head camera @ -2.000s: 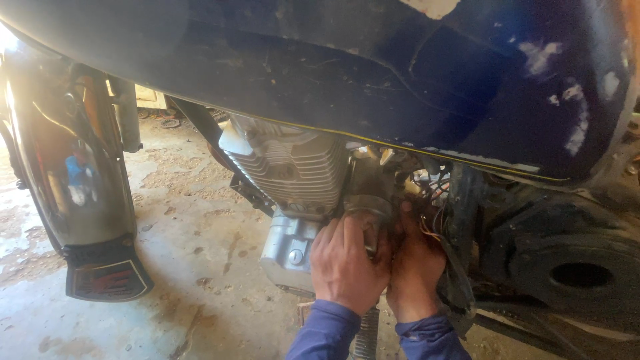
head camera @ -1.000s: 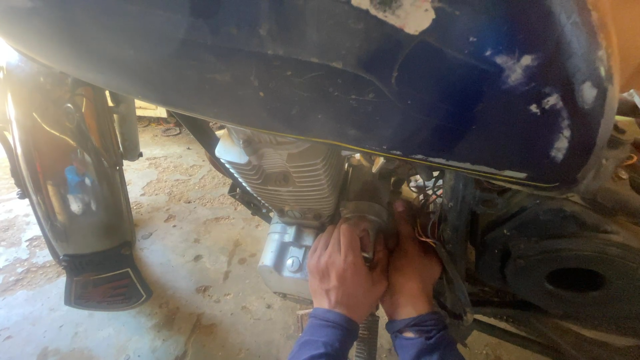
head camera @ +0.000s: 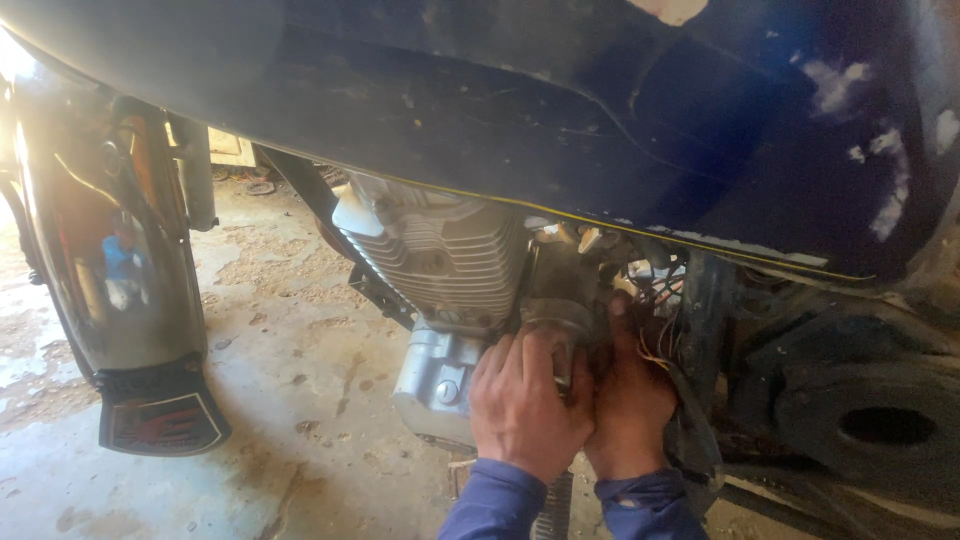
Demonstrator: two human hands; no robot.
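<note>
Under the dark blue fuel tank (head camera: 465,120) of a motorcycle, both my hands are at the carburetor (head camera: 559,315) behind the finned engine cylinder (head camera: 442,259). My left hand (head camera: 525,409) has its fingers curled around the carburetor's lower part, just above the silver crankcase (head camera: 442,382). Close beside it, my right hand (head camera: 634,401) reaches up along the carburetor's other side, thumb raised, near loose wires (head camera: 664,341). Its fingertips are hidden, so what it touches cannot be told. Dark blue sleeves cover both wrists.
The front wheel's shiny fender (head camera: 124,262) with a black mud flap (head camera: 165,420) stands at the left. A dark frame tube (head camera: 701,330) runs down right of my hands, with a black side housing (head camera: 847,390) beyond. Below lies a stained concrete floor (head camera: 300,375). A coil spring (head camera: 553,506) shows between my wrists.
My hands stay at the carburetor; my right hand's fingers and thumb have shifted slightly. The view has moved a little.
</note>
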